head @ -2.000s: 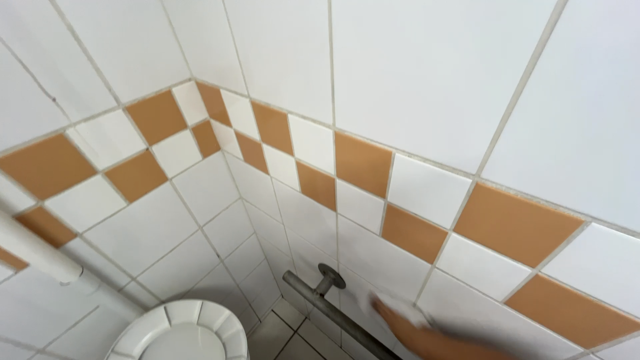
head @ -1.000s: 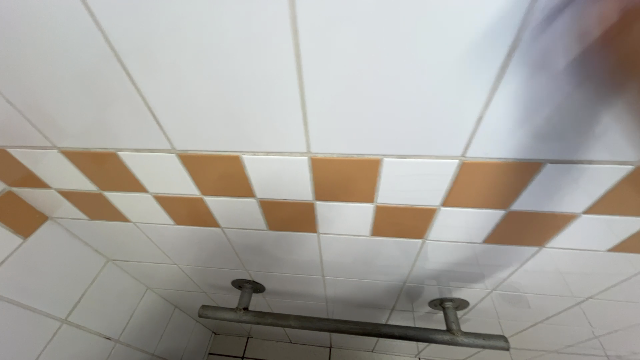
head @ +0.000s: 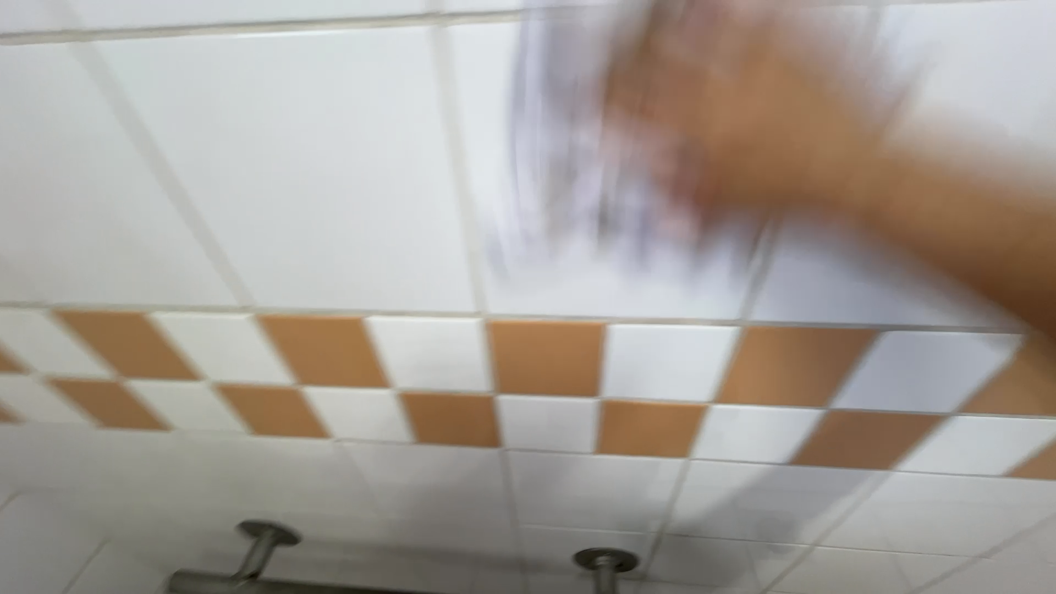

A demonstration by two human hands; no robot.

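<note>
My right hand (head: pixel 718 115), badly blurred by motion, is at the upper right against the white wall tiles, its forearm coming in from the right edge. In its fingers is a thin whitish cloth (head: pixel 561 157), which spreads out to the left of the hand and hangs down over the large tiles just above the checkered band (head: pixel 547 359) of orange-brown and white tiles. The exact grip is blurred. My left hand is out of the frame.
Low on the wall runs a grey metal grab bar (head: pixel 206 582), fixed by round flanges (head: pixel 605 559) and cut off by the bottom edge. Smaller white tiles (head: pixel 594 487) lie below the checkered band, with the arm's shadow on them.
My right hand was low beside the grab bar two seconds ago, then blurred at the upper right; now it is farther left with the cloth. The view has swung away from the corner and toilet.
</note>
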